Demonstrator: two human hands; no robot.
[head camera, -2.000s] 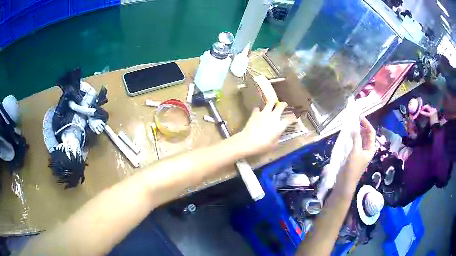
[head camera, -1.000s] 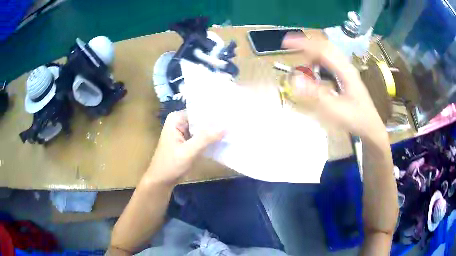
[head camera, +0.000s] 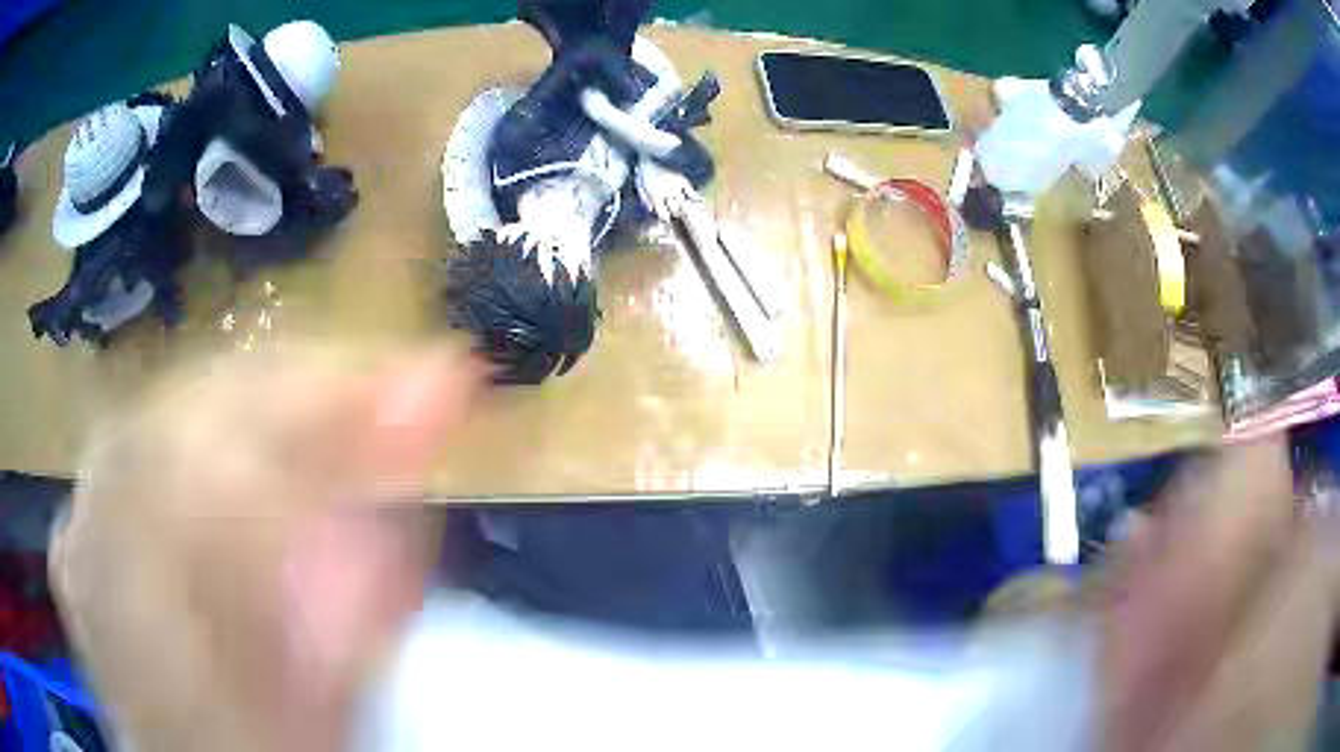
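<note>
My left hand (head camera: 265, 544) is large and blurred at the lower left, close to the camera. My right hand (head camera: 1227, 602) is blurred at the lower right, cut by the edge. A plain white cloth or paper (head camera: 720, 691) is stretched between both hands, its lower part out of the picture. Beyond it a black-and-white figure (head camera: 566, 191) lies on the bench, spiky black hair towards me, its pale hat (head camera: 473, 165) at its left. White sticks (head camera: 720, 272) lie beside the figure.
More hatted figures (head camera: 184, 206) lie at left. At right are a phone (head camera: 855, 93), tape roll (head camera: 907, 238), thin yellowish stick (head camera: 838, 367), pump bottle (head camera: 1036, 140), long-shafted tool (head camera: 1040, 375), and cardboard tray with yellow tape (head camera: 1165, 257). A green conveyor (head camera: 705, 12) runs behind.
The white sheet has moved from over the bench down towards me. My right hand has come down from near the tape roll to the sheet's right side; my left hand is now closer to the camera.
</note>
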